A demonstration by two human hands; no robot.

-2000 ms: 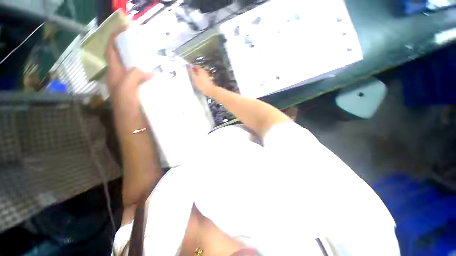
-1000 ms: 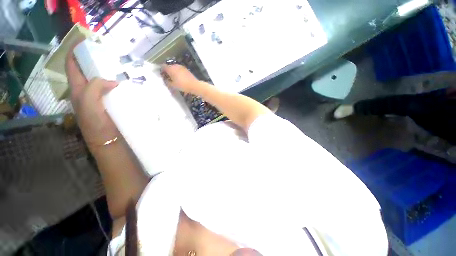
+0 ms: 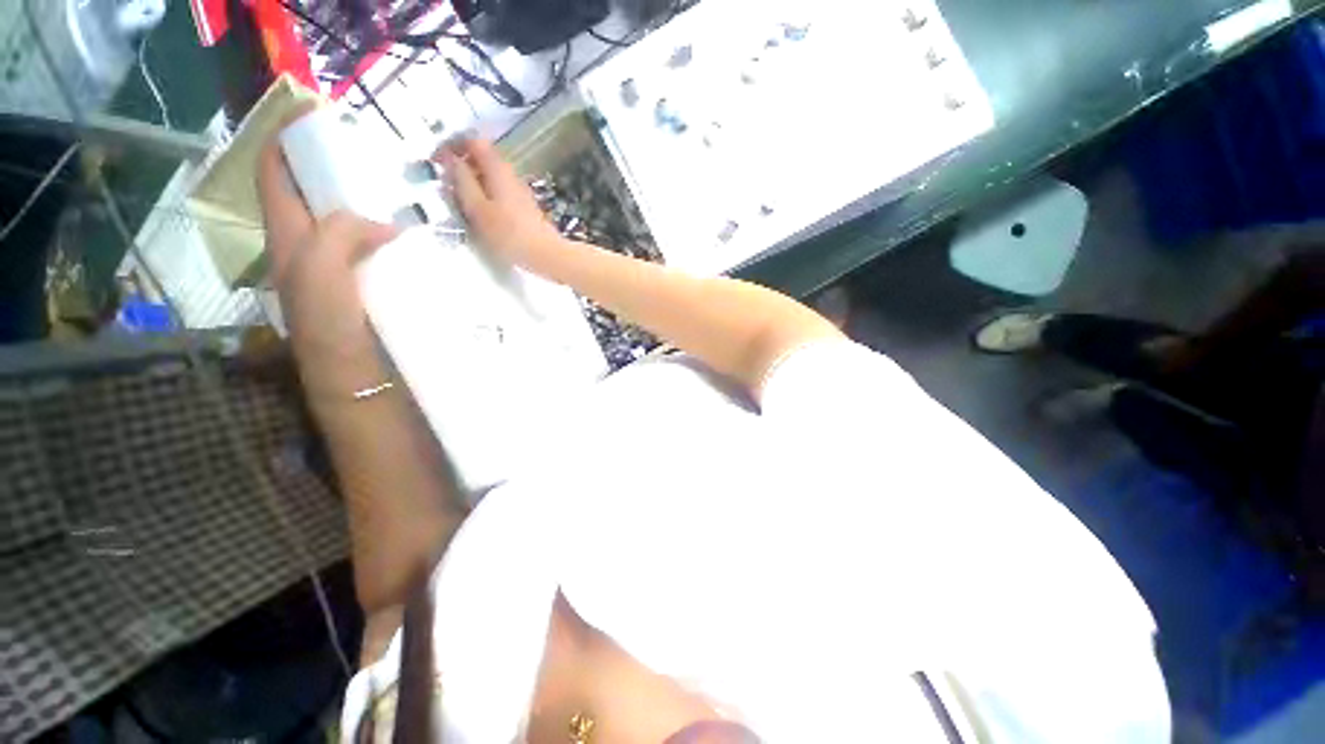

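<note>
A narrow white tray (image 3: 451,342) lies slantwise in front of me, with a few small metal parts (image 3: 419,192) on its far part. My left hand (image 3: 313,233) grips the tray's left edge. My right hand (image 3: 487,196) is over the tray's right side with its fingertips at the small parts; whether it pinches one I cannot tell. A heap of shiny dark metal parts (image 3: 608,218) lies in a cream box, partly hidden under my right forearm. A wide white tray (image 3: 785,124) dotted with metal parts lies to the right.
A cream box wall (image 3: 250,182) stands left of my left hand. Black cables and a red surface (image 3: 276,44) are at the back. A pale stool (image 3: 1020,233), a person's feet (image 3: 1013,333) and blue bins (image 3: 1221,581) are at the right. Checked cloth (image 3: 146,494) is at left.
My right hand has moved from the heap side onto the narrow tray's parts. Fewer parts show there. My left hand still grips the tray. The view has shifted, and more of the person's feet shows at right.
</note>
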